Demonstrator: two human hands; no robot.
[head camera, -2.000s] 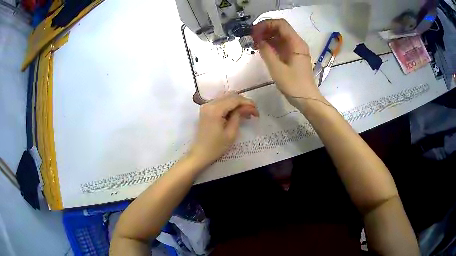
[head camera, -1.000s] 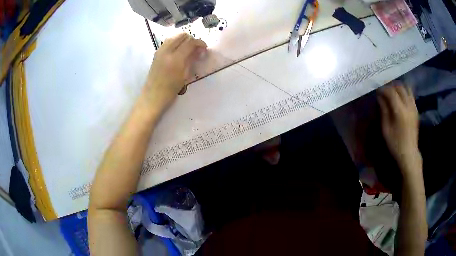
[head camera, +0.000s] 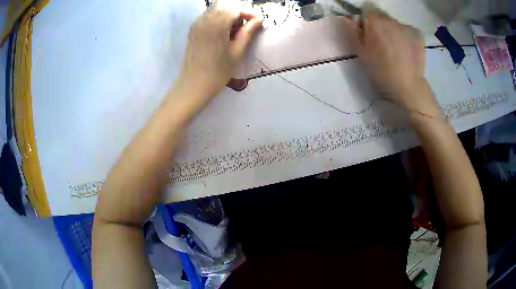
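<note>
My left hand (head camera: 218, 48) is at the left of the needle area, fingers curled; whether it pinches thread cannot be told. My right hand (head camera: 390, 51) is blurred, closed around what looks like the thread snips (head camera: 347, 7); only a thin dark blade shows at its fingertips, pointing towards the needle area. A dark sewing thread (head camera: 317, 100) runs loose across the table from near the needle plate to my right wrist. The machine's presser foot area (head camera: 277, 12) is bright and cut off by the top edge.
A dark fabric scrap (head camera: 450, 45) and a pink-red paper (head camera: 493, 55) lie at the table's right. A printed ruler (head camera: 283, 151) runs along the front edge. A blue basket (head camera: 73, 240) with white scraps (head camera: 201, 237) is below left. Yellow edging (head camera: 28, 113) borders the left side.
My right hand has moved from beyond the table's front edge up beside the needle area, where it covers the snips' former place. The thread has gone slack. The view has shifted.
</note>
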